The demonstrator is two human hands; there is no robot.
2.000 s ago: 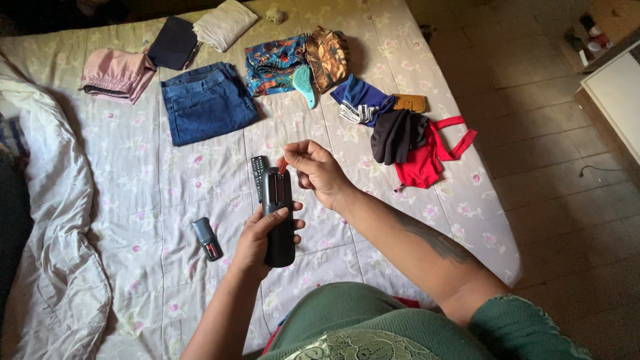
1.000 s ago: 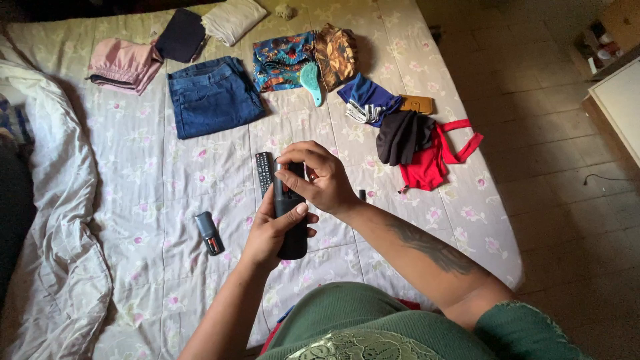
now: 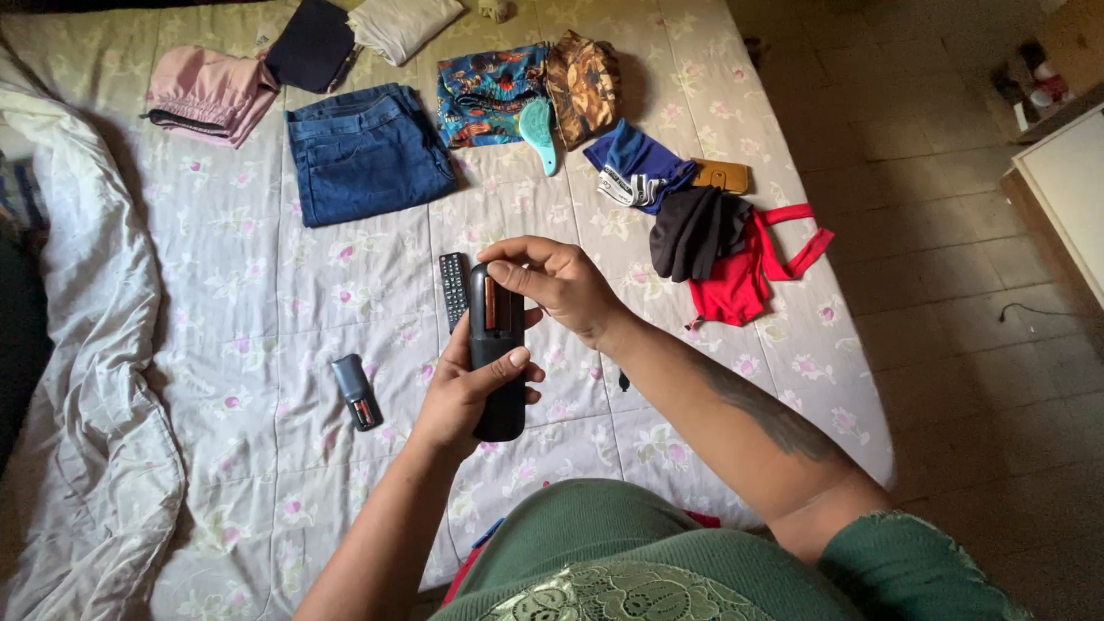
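Observation:
A black remote control [image 3: 498, 388] lies back side up in my left hand [image 3: 487, 371], its battery compartment uncovered. One reddish battery [image 3: 491, 304] sits along the left side of that compartment. The thumb and forefinger of my right hand [image 3: 552, 280] are at the compartment's far end; whether they pinch anything is hidden. Just beyond, a second remote control [image 3: 453, 289] rests buttons up on the bed. To the left lies a small dark remote control [image 3: 355, 392] with its batteries showing. A small black object [image 3: 624, 381] shows beside my right forearm.
Folded jeans [image 3: 366, 159], pink shorts [image 3: 207, 95] and patterned clothing [image 3: 492, 90] with a turquoise hairbrush [image 3: 538, 134] lie farther back. At the right are a red garment [image 3: 733, 289], a dark cloth [image 3: 699, 233] and a mustard wallet [image 3: 723, 176]. A rumpled sheet [image 3: 95, 371] runs down the left.
Two seconds ago my right hand held a reddish battery above the remote control's far end; now a battery lies in the compartment, with my fingertips at that end.

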